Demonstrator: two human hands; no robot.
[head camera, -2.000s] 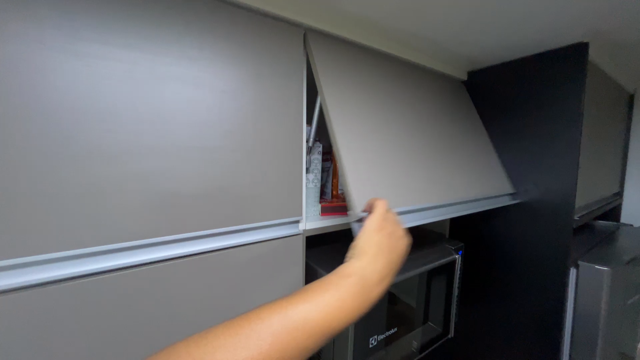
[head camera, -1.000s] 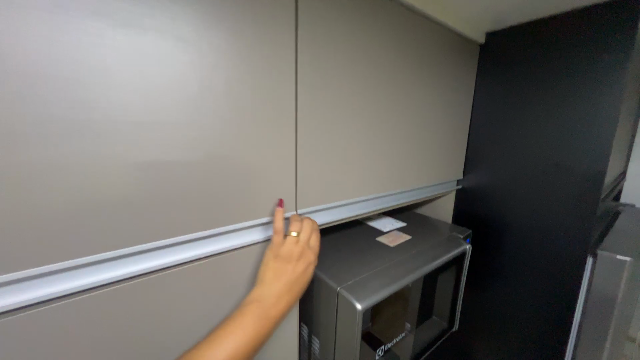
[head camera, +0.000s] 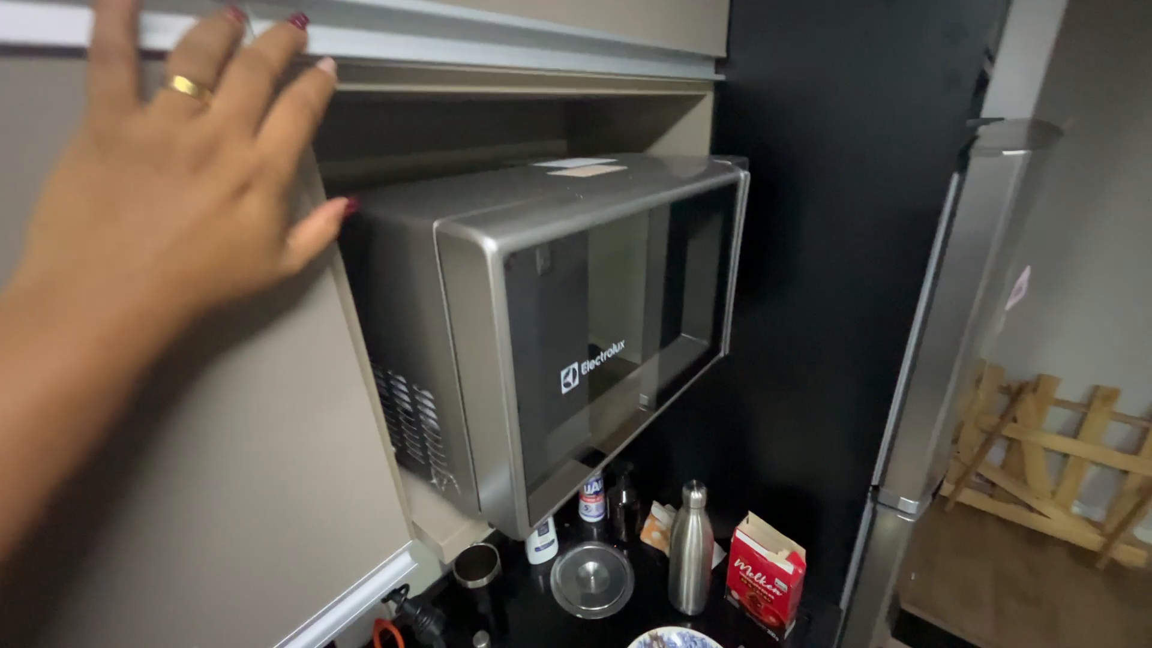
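My left hand (head camera: 180, 171) is raised at the upper left, its back toward me and its fingers spread. A gold ring is on one finger. The fingertips overlap the metal edge profile (head camera: 504, 40) of the upper cabinet doors; whether they touch it I cannot tell. Nothing is held. Right of the hand, a grey microwave oven (head camera: 621, 315) sits in an open niche, with two flat paper-like pieces (head camera: 585, 167) on top. The upper cabinet door (head camera: 630, 13) above the niche is closed. My right hand is out of view.
Below on a black counter stand a steel bottle (head camera: 691, 558), a red carton (head camera: 765, 576), a glass lid (head camera: 592, 580), a dark cup (head camera: 477, 567) and small bottles. A black panel (head camera: 810, 270) and a steel refrigerator (head camera: 945, 315) stand right; a wooden slatted barrier (head camera: 1053, 459) lies beyond.
The flap door above the microwave was partly raised two seconds ago, with my left hand at its lower edge; it is now closed. The hand's fingers have spread. The view has tilted down.
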